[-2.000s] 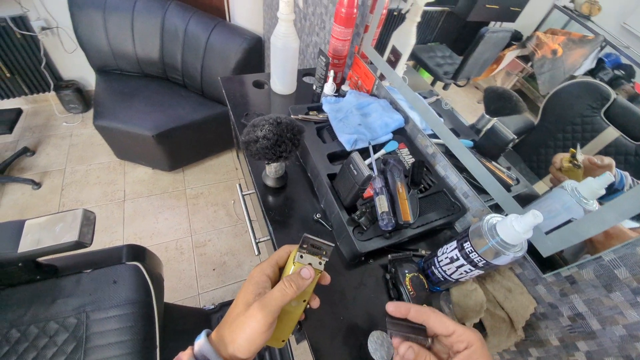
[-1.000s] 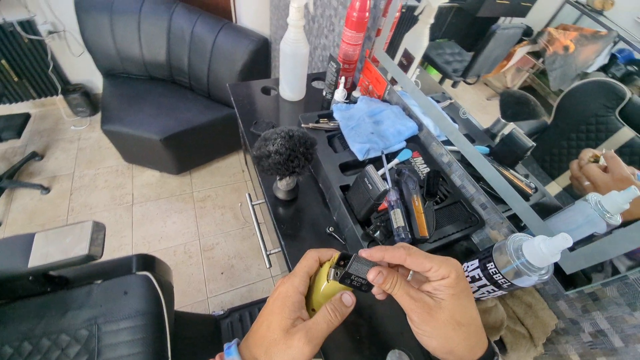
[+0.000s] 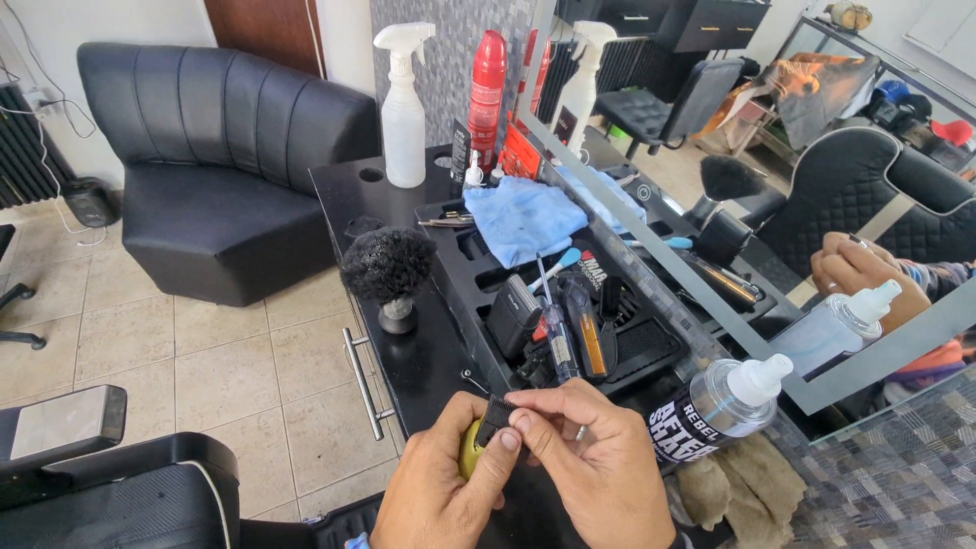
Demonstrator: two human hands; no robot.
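Observation:
My left hand (image 3: pixel 446 476) is closed around a gold-coloured hair clipper (image 3: pixel 471 450), most of its body hidden by the fingers. A black comb guard (image 3: pixel 497 415) with fine teeth sits over the clipper's head. My right hand (image 3: pixel 602 457) pinches the guard's right side between thumb and index finger. Beyond the hands, a black tool tray (image 3: pixel 488 301) holds a black shaver (image 3: pixel 514 314), a trimmer with an orange side (image 3: pixel 587 328) and a screwdriver (image 3: pixel 559 335). A round black brush (image 3: pixel 390 267) stands left of the tray.
An aftershave bottle (image 3: pixel 713 412) and a brown cloth (image 3: pixel 751 480) are close on the right. A blue cloth (image 3: pixel 522 217) lies over the tray's far end, with a white spray bottle (image 3: pixel 402 107) and red can (image 3: pixel 486 99) behind. The mirror (image 3: pixel 686 252) borders the counter; chair (image 3: pixel 107 488) at lower left.
Two seconds ago the clipper's metal blade was bare and my right hand was apart, holding a dark piece. My hands have since come together, and the black guard now covers the clipper's head.

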